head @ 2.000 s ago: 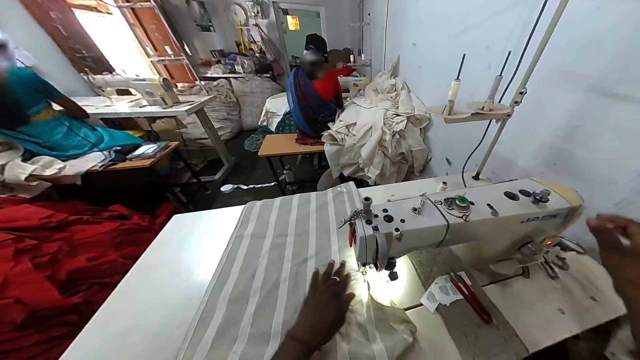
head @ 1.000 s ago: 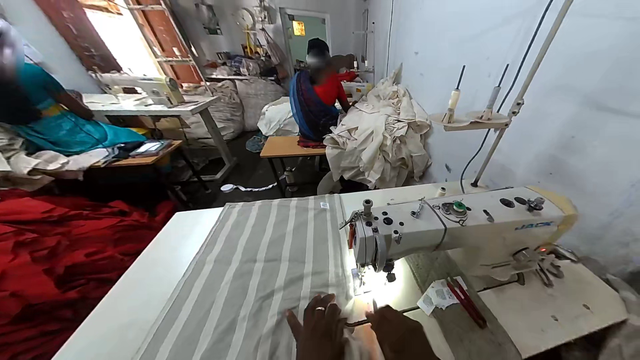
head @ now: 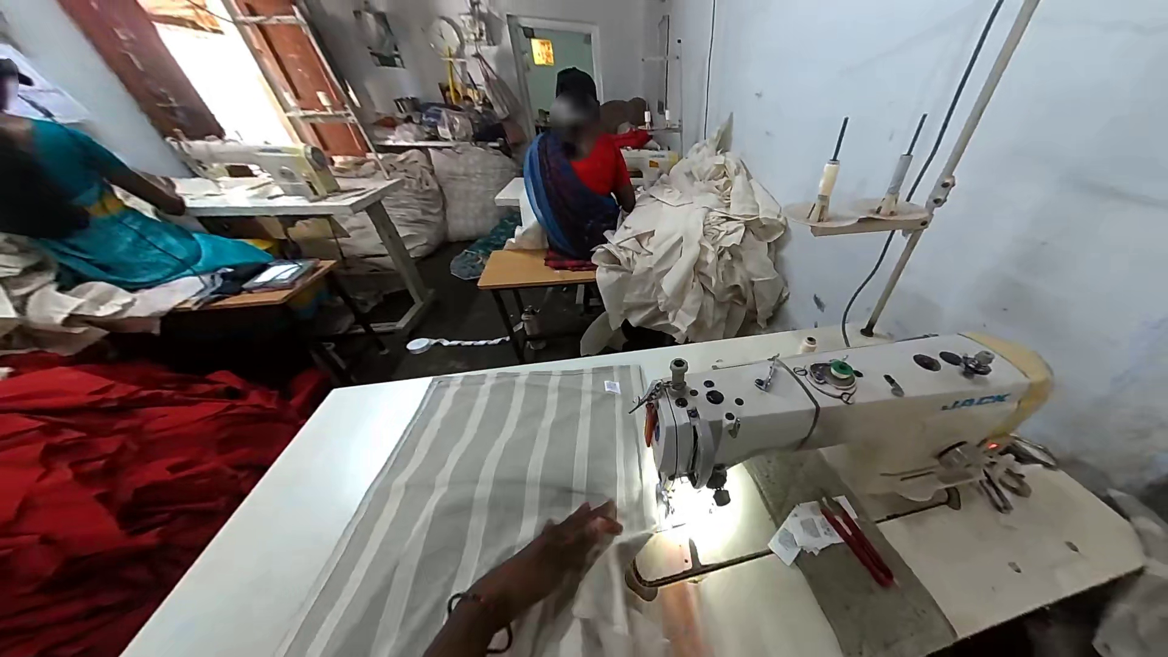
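Note:
A grey cloth with white stripes (head: 493, 456) lies over the white table, a small white label (head: 611, 388) near its far right corner. My left hand (head: 579, 538) is on the cloth near its right edge, left of the needle area; its fingers are partly bent and their grip is unclear. Pale, bunched fabric (head: 611, 611) lies below that hand. The white Jack sewing machine (head: 858, 392) stands to the right, its lamp lighting the needle area. Red-handled thread snips or tweezers (head: 858, 543) lie beside small paper labels (head: 803, 532) on the machine bed. My right hand is out of view.
Red fabric (head: 119, 493) is heaped at the left. Two people sit ahead at other sewing machines, beside a wooden bench (head: 534, 271) and a pile of cream cloth (head: 698, 246). A thread stand (head: 862, 219) rises behind the machine, near the wall.
One second ago both hands were together at the cloth's near edge, holding a thin dark tool. Now the right hand is out of view and my left hand has moved up the cloth.

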